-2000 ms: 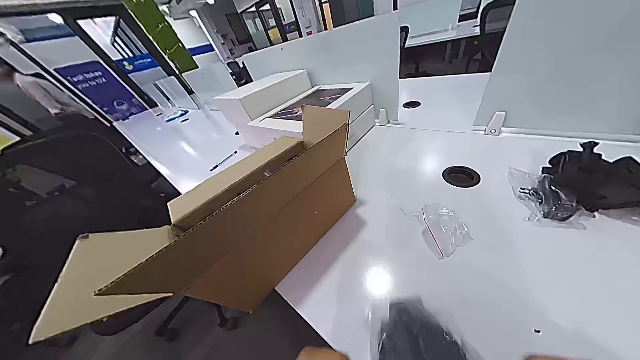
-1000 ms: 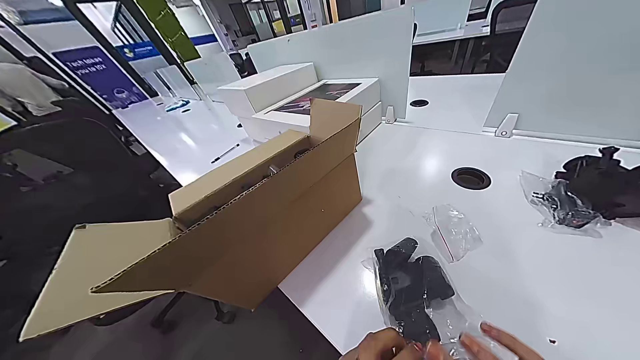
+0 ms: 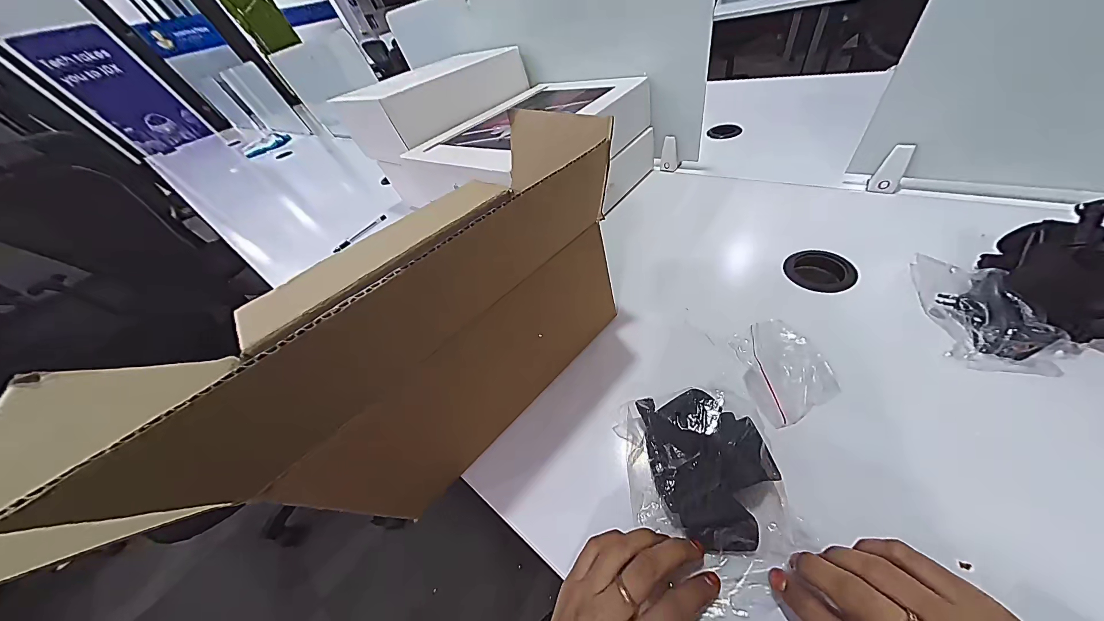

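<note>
A clear plastic bag (image 3: 772,509) with black parts (image 3: 703,457) inside lies on the white desk near its front edge. My left hand (image 3: 634,578), with a ring on one finger, grips the near left end of this bag. At the bag's near right end is my right hand (image 3: 871,582), its thumb and fingertips at the crumpled plastic; whether it pinches the film is unclear. Just beyond the bag lies an empty zip bag (image 3: 789,371) with a red strip. An open cardboard box (image 3: 448,371) stands to the left, its flaps spread.
White boxes (image 3: 466,99) are stacked behind the cardboard box. A round cable grommet (image 3: 820,271) is set in the desk. Farther right lie a bagged black part (image 3: 992,319) and a black object (image 3: 1056,267). Pale divider panels (image 3: 992,95) line the back. A dark chair (image 3: 95,224) stands left.
My hands have come into fuller view at the near end of the bag. The bag of black parts, only partly visible at the bottom edge two seconds ago, now shows whole.
</note>
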